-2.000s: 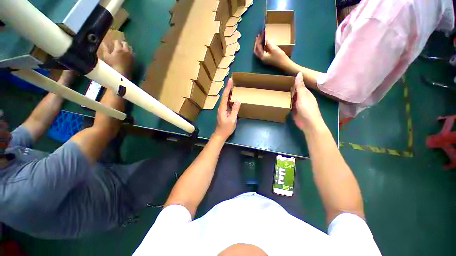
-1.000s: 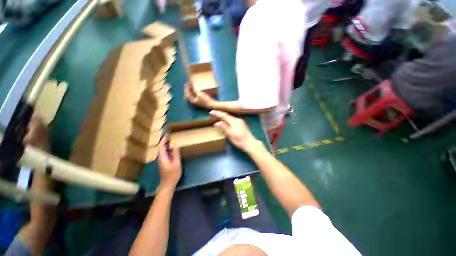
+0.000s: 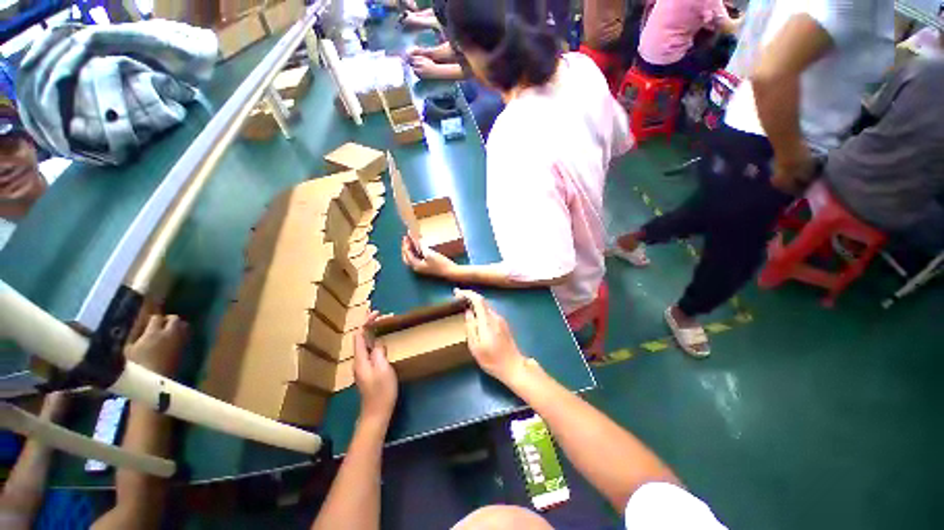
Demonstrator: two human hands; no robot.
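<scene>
A brown open box [image 3: 426, 340] rests on or just above the dark green workbench top [image 3: 445, 399], near its front edge. My left hand [image 3: 375, 375] grips its left end, and my right hand [image 3: 491, 336] holds its right end with the fingers over the top edge. The box's inside faces up. A smartphone [image 3: 540, 463] with a green-and-white screen lies on my thigh below the bench edge. A long row of nested part-folded boxes [image 3: 274, 300] stands left of my box, its flaps making a sawtooth edge.
A neighbour in pink [image 3: 549, 176] holds another open box [image 3: 439, 227] ahead. Lean-pipe uprights [image 3: 223, 396] cross the left. Another worker's hand [image 3: 157, 342] is behind them. A closed box [image 3: 355, 159] lies beyond the row. Red stools [image 3: 828, 246] and a walking person [image 3: 725, 197] are at right.
The view has swung right and up, showing more of the bench and room. Both my hands still hold the box. The neighbour's box now shows a raised lid.
</scene>
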